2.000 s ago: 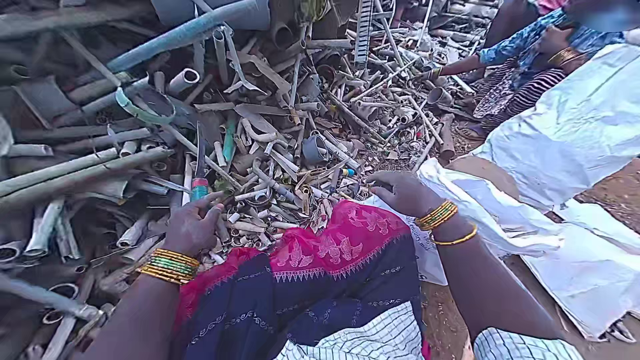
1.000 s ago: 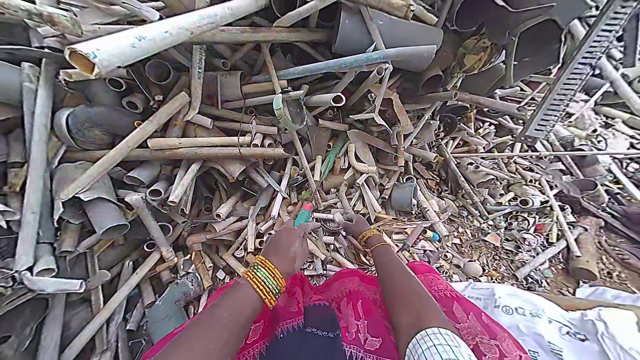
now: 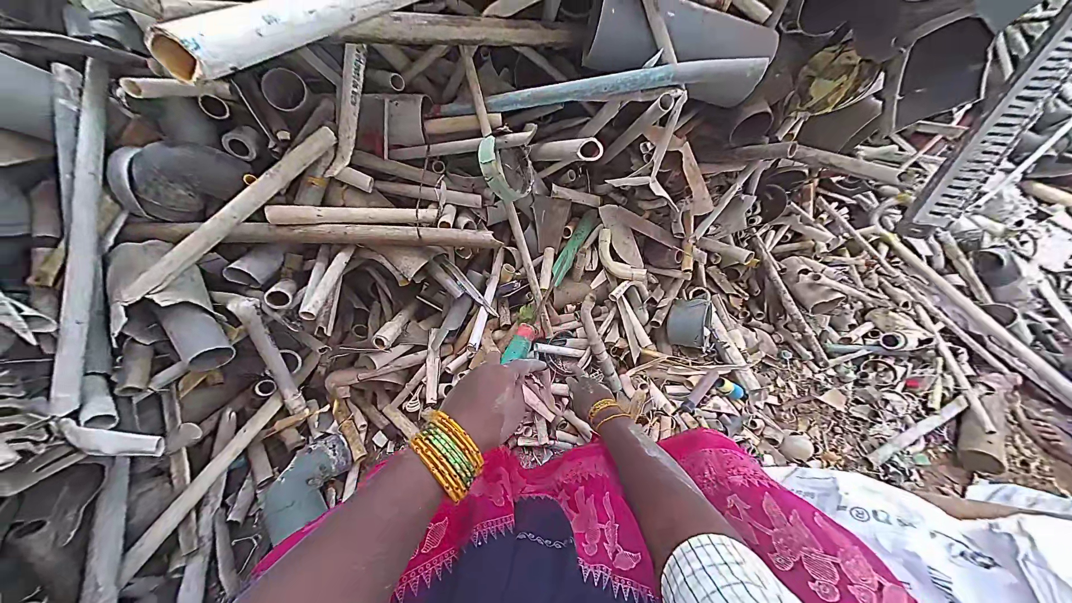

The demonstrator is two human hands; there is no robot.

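Note:
My left hand (image 3: 490, 398) is closed around the green and red handle of a knife-like tool (image 3: 518, 342); its blade points up and away, hard to make out against the scrap. Just to the right, my right hand (image 3: 591, 397) is low among short broken pipe pieces (image 3: 544, 402), its fingertips partly hidden, so whether it grips one of them I cannot tell. A curved cream pipe piece (image 3: 618, 260) and a grey pipe coupling (image 3: 689, 323) lie beyond the hands.
A heap of scrap plastic pipes surrounds the hands, with a wide white pipe (image 3: 276, 33) at the top left. A slotted grey plastic strip (image 3: 988, 134) leans at the upper right. White printed sacks (image 3: 904, 528) lie at the lower right, beside my lap.
The view has swung left since two seconds ago. My hands, wide apart then, are now close together over the pipe pieces. The other person seen at the upper right is out of view.

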